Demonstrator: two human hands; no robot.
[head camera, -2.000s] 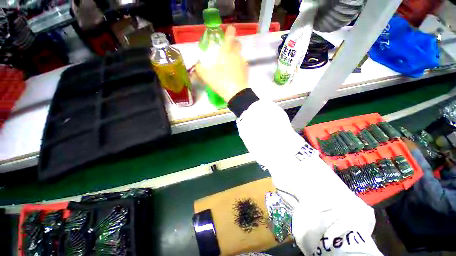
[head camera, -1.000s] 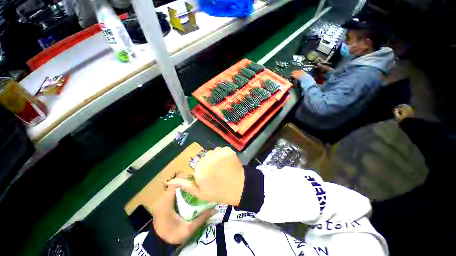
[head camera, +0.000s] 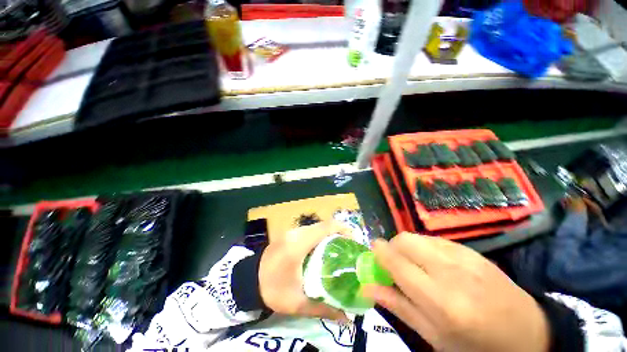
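Note:
A green-tinted drink bottle (head camera: 335, 270) with a white label is tilted in front of my chest, its top end pointing right and toward me. My left hand (head camera: 292, 270) is wrapped around the bottle's body. My right hand (head camera: 450, 292) grips the green cap (head camera: 372, 269) between thumb and fingers. The cap is at the bottle's mouth; I cannot tell whether it is still screwed on.
A brown work board (head camera: 275, 212) with dark wires lies behind my hands. Orange-red trays (head camera: 474, 221) of boards are stacked right, a black tray (head camera: 180, 227) left. The shelf (head camera: 302, 81) holds a yellow drink bottle (head camera: 225, 38) and a white bottle (head camera: 361, 31). A person's sleeve (head camera: 581, 240) shows right.
The green bottle came off the shelf to my chest, and my left hand now holds it. My right hand has moved to its cap. The view has swung back left since one second ago.

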